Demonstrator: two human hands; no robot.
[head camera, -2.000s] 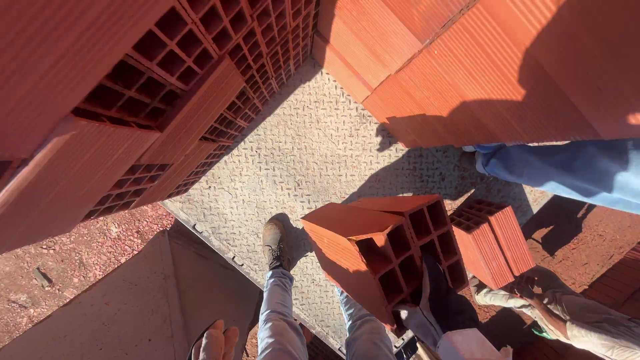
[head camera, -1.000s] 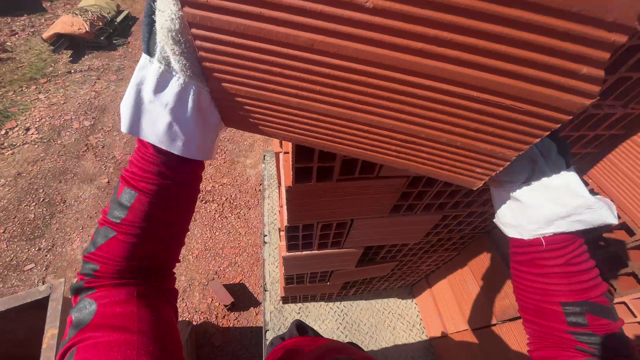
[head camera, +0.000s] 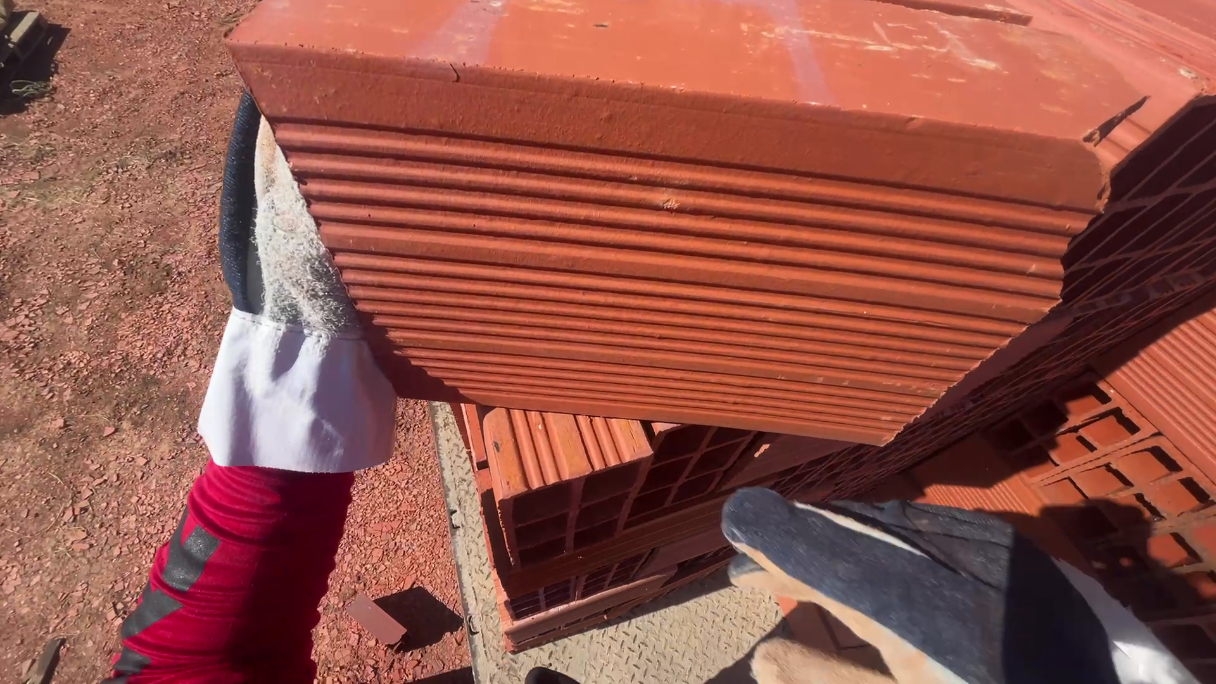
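A large ribbed hollow clay block (head camera: 665, 256) fills the upper middle of the head view, its grooved side facing me. My left hand (head camera: 285, 228), in a dark and whitish work glove with a white cuff, is against the block's left end; its fingers are hidden behind the block. Below the block at the lower right is my right hand (head camera: 883, 579), gloved, apart from it and holding nothing visible, with thumb and fingers parted. Stacked hollow clay blocks (head camera: 570, 456) stand beneath the ribbed block.
The stack stands on a metal tread-plate deck (head camera: 655, 636), whose edge runs down the left side. More hollow blocks (head camera: 1121, 456) lie at the right, partly shadowed. Reddish rubble ground (head camera: 123, 332) spreads left of the deck, with a broken block piece (head camera: 375, 620) on it.
My right hand has come off the block's right end and is now below it. My left hand remains at the block's left end. The view has swung greatly since the earliest frame.
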